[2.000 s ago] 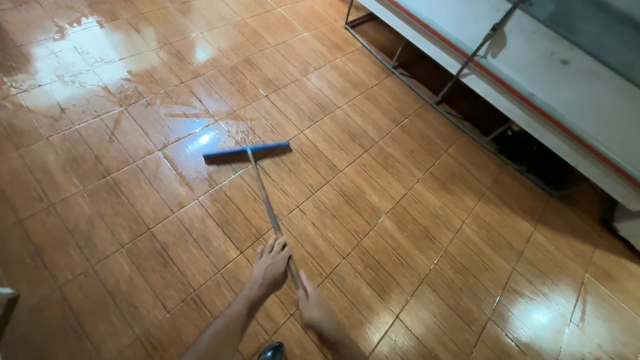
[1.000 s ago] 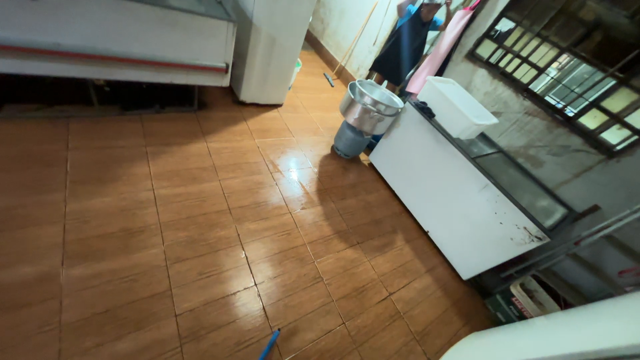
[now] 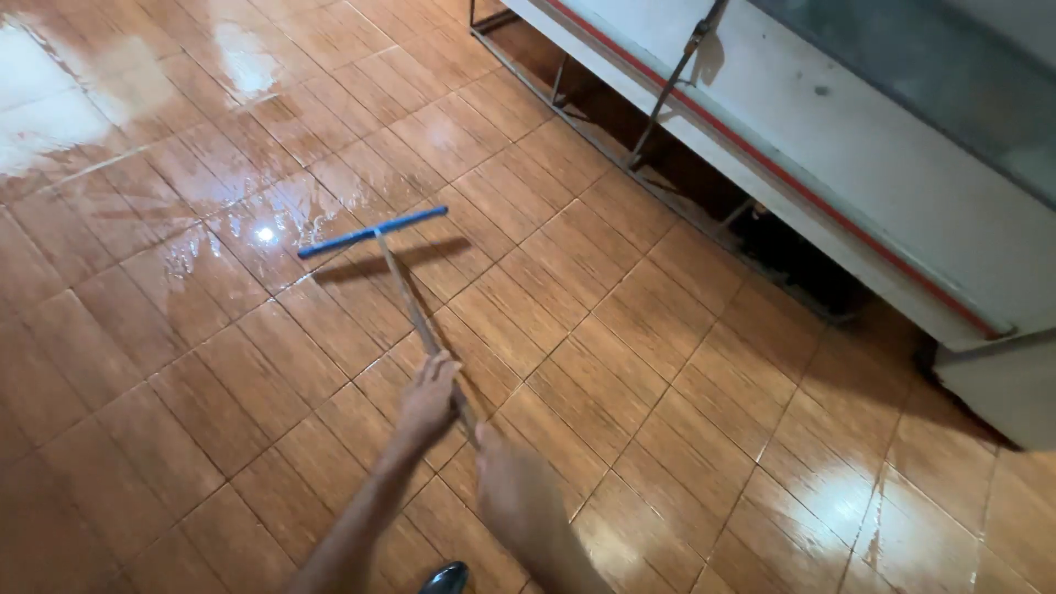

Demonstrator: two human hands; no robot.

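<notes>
A floor squeegee with a blue head (image 3: 373,232) and a long wooden handle (image 3: 415,313) reaches from the centre left down toward me. My left hand (image 3: 429,396) is closed around the middle of the handle. Nearer to me, my right hand (image 3: 503,462) grips the handle's upper part and looks blurred. The squeegee head casts a shadow on the tiles just beside it, so it seems raised a little off the floor. Water (image 3: 247,206) shines on the brown tiled floor (image 3: 627,346) beyond the head.
A white cabinet or display case (image 3: 792,124) with a red strip stands at the upper right, on a metal frame (image 3: 577,115) with dark space beneath. A pale block-like base (image 3: 998,388) is at the right edge. More wet floor lies at the upper left. A black shoe tip (image 3: 445,577) shows below.
The view swung away across the room a second ago and is back on the squeegee. Compared with two seconds ago, the squeegee head is tilted differently, with its shadow now apart from it.
</notes>
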